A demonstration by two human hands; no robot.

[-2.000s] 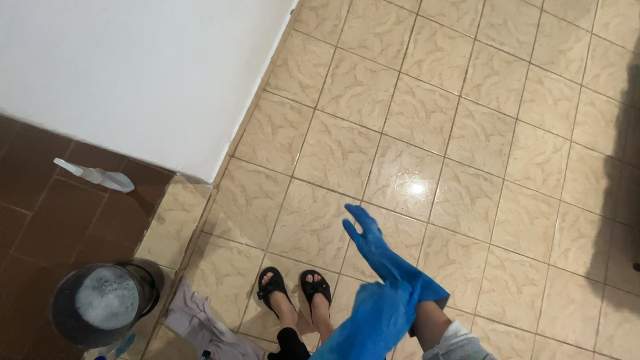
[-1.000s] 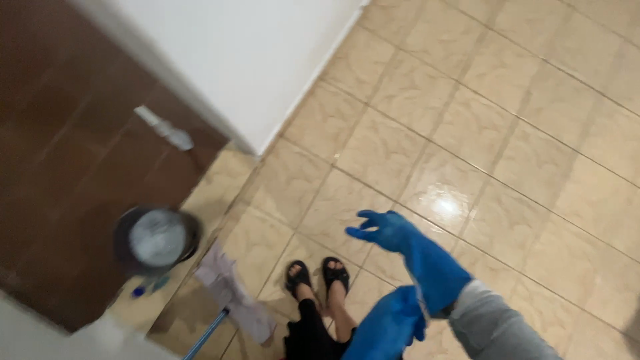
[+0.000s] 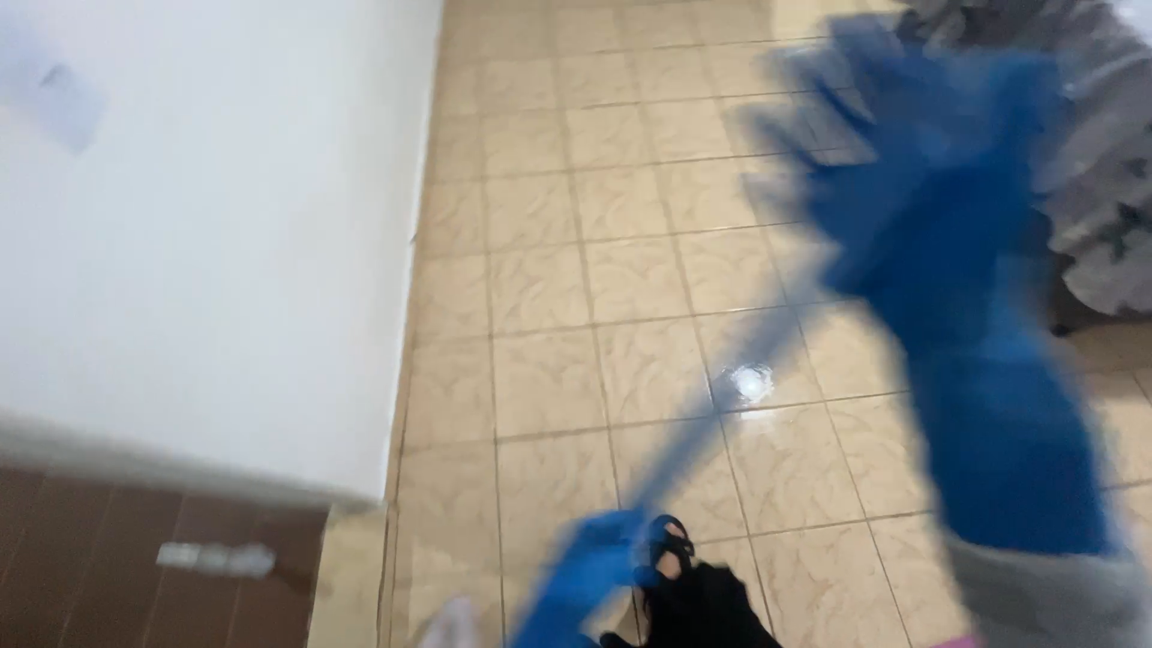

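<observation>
Both hands wear long blue rubber gloves. At the bottom centre, my left hand (image 3: 589, 571) is closed around a blue pole (image 3: 711, 409), which slants up to the right. My right hand (image 3: 918, 153) is raised at the upper right, badly blurred, with its fingers spread. The pole's upper end reaches close to the wrist of that glove; whether they touch cannot be told. A pale cloth (image 3: 450, 625) shows partly at the bottom edge, left of my left hand.
A white wall (image 3: 216, 252) stands at left beside the beige tiled floor (image 3: 549, 378). A pale, blurred object (image 3: 216, 559) lies on brown tiles at lower left. Grey patterned fabric (image 3: 1102, 198) is at the right. My sandalled foot (image 3: 670, 544) is beside my left hand.
My left hand has taken hold of the blue pole, which earlier extended from the pale cloth. My right hand has moved away from the left one. The view has shifted, and the bucket has left it.
</observation>
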